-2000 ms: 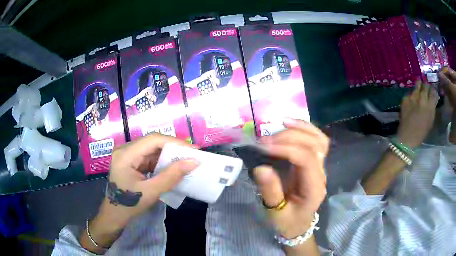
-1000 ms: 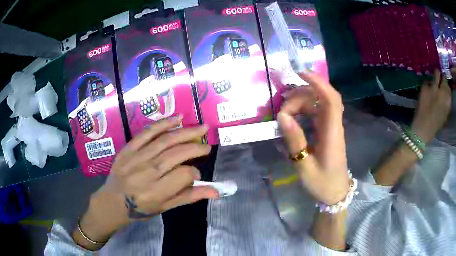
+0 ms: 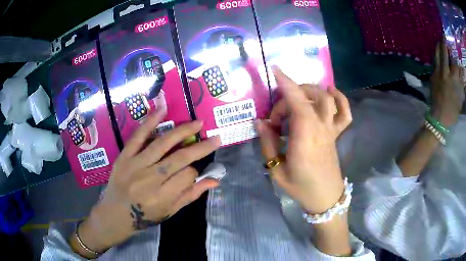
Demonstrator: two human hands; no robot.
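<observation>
Four pink-and-black smartwatch boxes stand side by side; the third box (image 3: 230, 61) has a barcode sticker (image 3: 234, 114) and, below it, a long white sticker (image 3: 236, 133) along its bottom edge. My left hand (image 3: 153, 176) is spread over the lower parts of the second and third boxes, fingertips at the sticker's left end. A rolled white label sheet (image 3: 212, 173) is held under its thumb. My right hand (image 3: 309, 148) is in front of the fourth box (image 3: 296, 46), its thumb at the sticker's right end, fingers apart, nothing seen in it. It hides the fourth box's bottom.
Curled white backing paper (image 3: 35, 145) lies heaped at the left. A dense row of pink boxes (image 3: 401, 30) stands at the right. A neighbouring worker's hand (image 3: 447, 86) touches boxes at the far right. A small white piece (image 3: 412, 79) lies near that hand.
The long sticker now lies flatter along the third box's bottom edge. My right hand has moved left to its end. The pale strip across the fourth box is gone. The boxes appear further left.
</observation>
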